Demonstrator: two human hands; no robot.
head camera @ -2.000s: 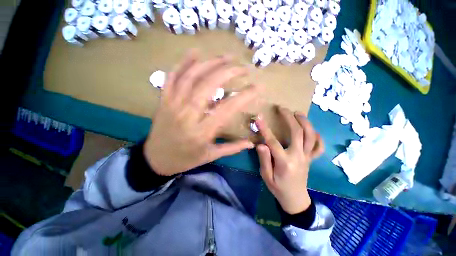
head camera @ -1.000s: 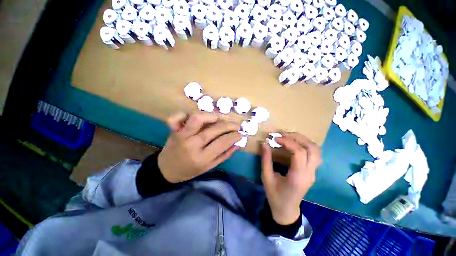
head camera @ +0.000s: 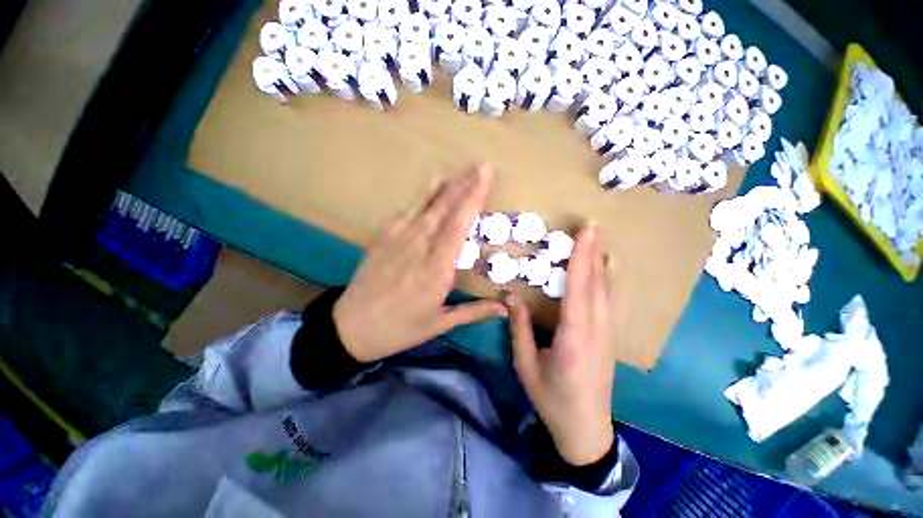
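Observation:
A small cluster of several white cylindrical parts [head camera: 503, 267] stands on the tan cardboard sheet [head camera: 334, 167], white tops up. My left hand [head camera: 405, 273] lies along the cluster's left side, fingers straight and thumb spread. My right hand [head camera: 572, 354] lies along its right side, palm facing the cluster. The thumb tips nearly meet in front of it. Neither hand grips a part; the left fingers partly hide the leftmost ones. Many more white cylinders [head camera: 547, 51] stand in dense rows at the back of the cardboard, with dark stripes down their sides.
A loose pile of white pads [head camera: 764, 253] lies on the green surface [head camera: 673, 390] right of the cardboard. Further right is a yellow tray [head camera: 825, 162] of white pieces. Crumpled white wipe [head camera: 794, 390] and a bottle [head camera: 821, 456] are at front right. A blue crate [head camera: 152, 243] is lower left.
The scattered cylinders in front of me now stand in a tighter group between my hands. My right hand has let go of the part at its fingertips. The camera view has shifted.

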